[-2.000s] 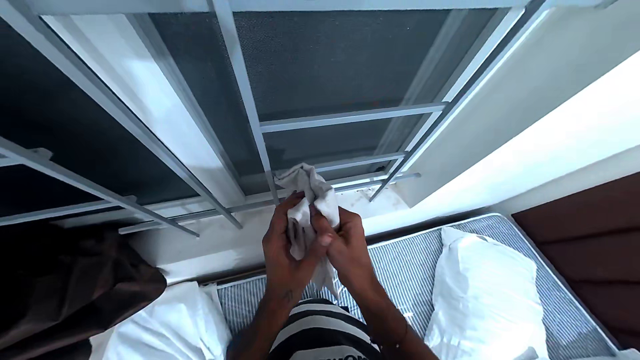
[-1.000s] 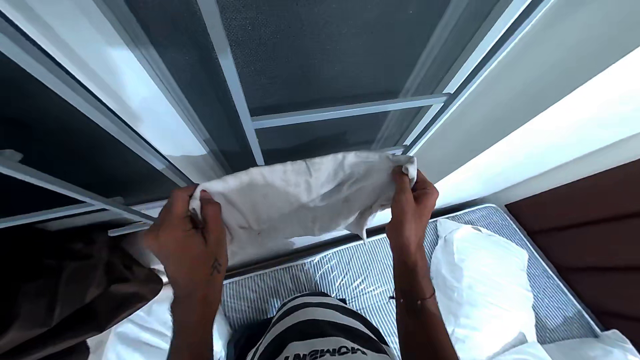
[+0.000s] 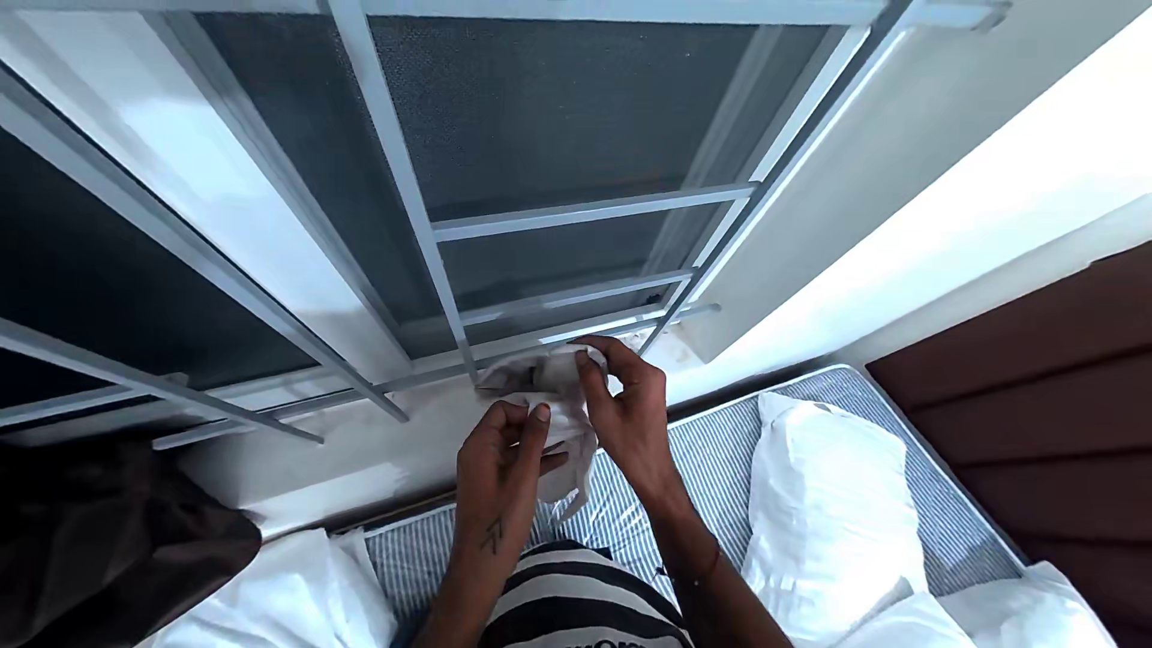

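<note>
A crumpled white cloth (image 3: 562,409) hangs between my two hands, in front of the lower bars of a metal window grille (image 3: 594,214). My left hand (image 3: 504,463) pinches its near lower part between thumb and fingers. Higher and to the right, my right hand (image 3: 630,405) grips the cloth's upper right edge. Folds droop below the fingers toward the mattress. Part of the left fingers is hidden by the cloth.
Beyond the grille is a dark window screen (image 3: 576,108), with a sill (image 3: 396,450) below it. A striped mattress (image 3: 711,459) bears a white pillow (image 3: 837,495) at right. Another white pillow (image 3: 288,594) and dark fabric (image 3: 108,540) are at left; a maroon padded panel (image 3: 1035,414) stands right.
One second ago the cloth was stretched wide between my hands; now the hands are close together and it is bunched. The view has shifted somewhat.
</note>
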